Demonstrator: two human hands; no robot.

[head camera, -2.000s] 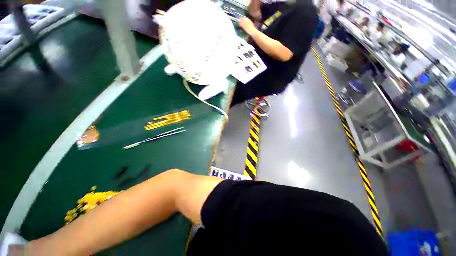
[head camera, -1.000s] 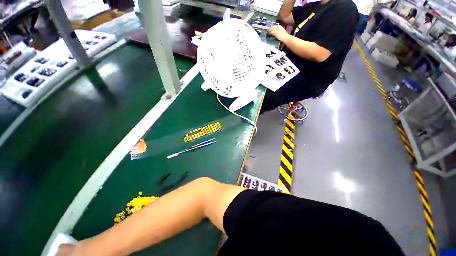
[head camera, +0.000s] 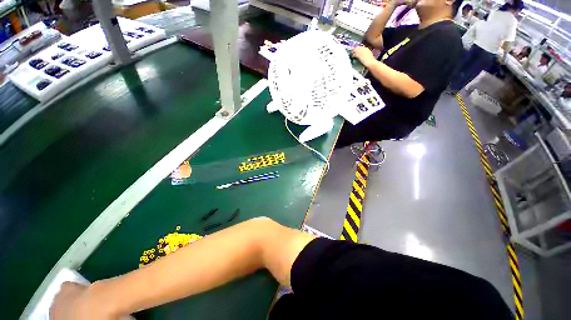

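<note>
My right hand (head camera: 72, 302) is at the lower left edge, blurred, over a white slab-like piece (head camera: 57, 282) beside the pale rail; its fingers are not clear. My bare forearm reaches across the green bench (head camera: 156, 215). A scattered pile of small yellow pieces (head camera: 172, 244) lies just beyond the forearm. Several short black pieces (head camera: 213, 225) lie near it. Thin tweezers (head camera: 247, 181) lie below neat rows of yellow pieces (head camera: 262, 162) on a clear film strip with an orange-brown round spot (head camera: 182, 170) at one end. My left hand is out of view.
A white fan (head camera: 310, 78) with a cable stands on the bench. Beyond it a person in black (head camera: 407, 69) sits by a white tray of dark parts (head camera: 363, 100). A pale rail (head camera: 144, 182) and post border the green belt, which bears another foam tray (head camera: 56, 65). Striped tape crosses the floor.
The view has swung left and levelled, so bench and fan sit further right and more of the belt and its tray shows. My right hand is more in view, still at the white piece.
</note>
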